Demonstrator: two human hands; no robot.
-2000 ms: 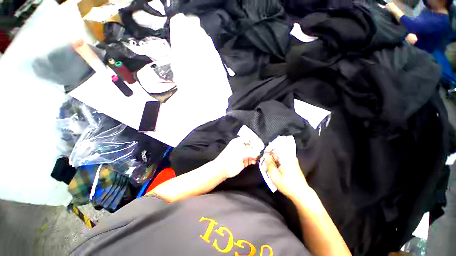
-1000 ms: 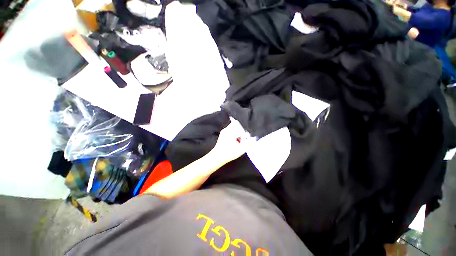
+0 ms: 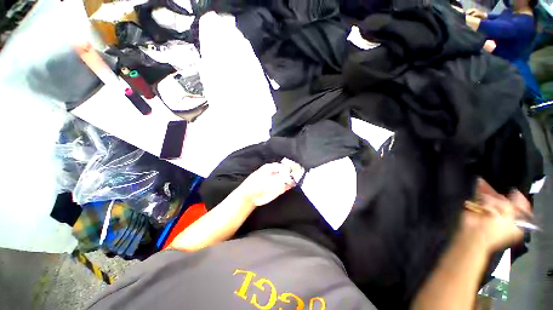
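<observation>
A black garment [image 3: 327, 142] lies in front of me on the heap. A white backing piece [image 3: 332, 189] with a pointed lower end lies on it. My left hand [image 3: 274, 181] pinches the garment at the left edge of the white piece, with a small bit of white at the fingertips. My right hand [image 3: 494, 219] is blurred at the right edge of the heap, away from the garment. Something thin and pale shows at its fingers, but I cannot tell what it is. Another white patch [image 3: 372, 132] lies just above and right.
The black garment pile [image 3: 424, 151] fills the centre and right. A white sheet [image 3: 239, 91], smartphone [image 3: 174, 140] and dark red spool [image 3: 140, 85] lie left. Clear plastic bags [image 3: 103, 169] and plaid cloth [image 3: 118, 224] are lower left. Another person's blue sleeve [image 3: 509, 33] shows upper right.
Both hands were at the white backing two seconds ago. My right hand then left the picture and now shows at far right. My left hand has stayed at the garment, shifting slightly left and down.
</observation>
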